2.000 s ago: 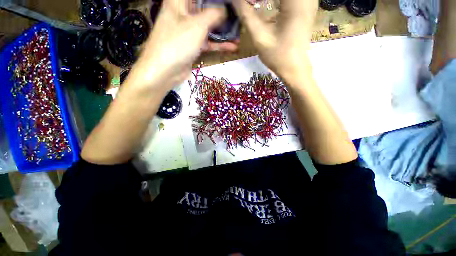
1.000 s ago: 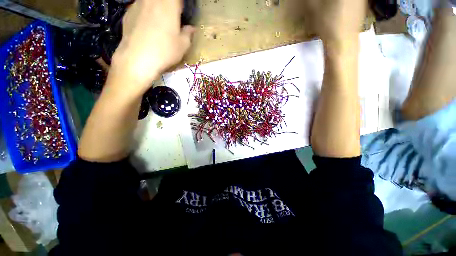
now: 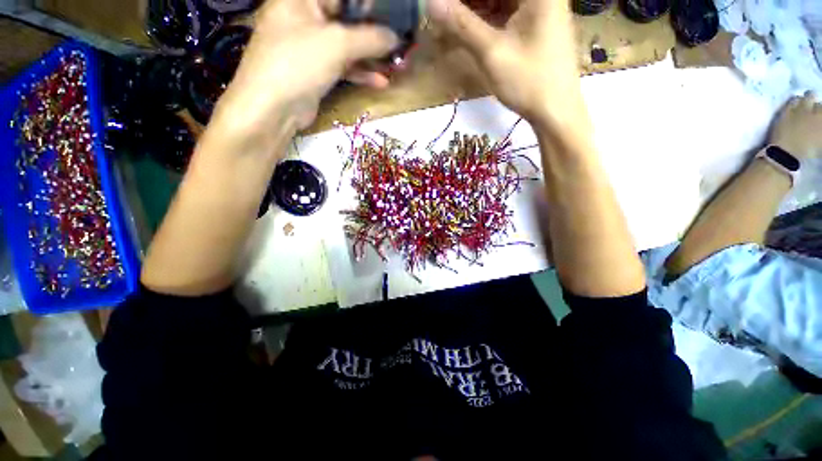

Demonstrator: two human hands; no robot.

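My left hand [image 3: 311, 58] is at the top edge, with its fingers around a black housing [image 3: 386, 16] that is blurred and cut off by the edge. My right hand [image 3: 523, 63] is just right of it, fingers spread, thumb and finger pointing toward the housing. Whether its fingertips touch the housing or hold a lead is too blurred to tell. A tangled heap of red and dark contact leads [image 3: 437, 203] lies on the white sheet [image 3: 622, 162] below the hands. A round glossy black housing [image 3: 298, 187] lies beside my left forearm.
A blue tray [image 3: 117, 225] of leads stands at far left. Black housings [image 3: 216, 76] are piled at upper left, others [image 3: 644, 7] at upper right. A small black block [image 3: 598, 55] lies on the brown board [image 3: 631, 40]. Another person's arm [image 3: 735, 212] with a wrist band rests at right.
My hands were apart one second ago and are now close together at the top with a black housing in the left. The other person's arm has moved and its hand now shows.
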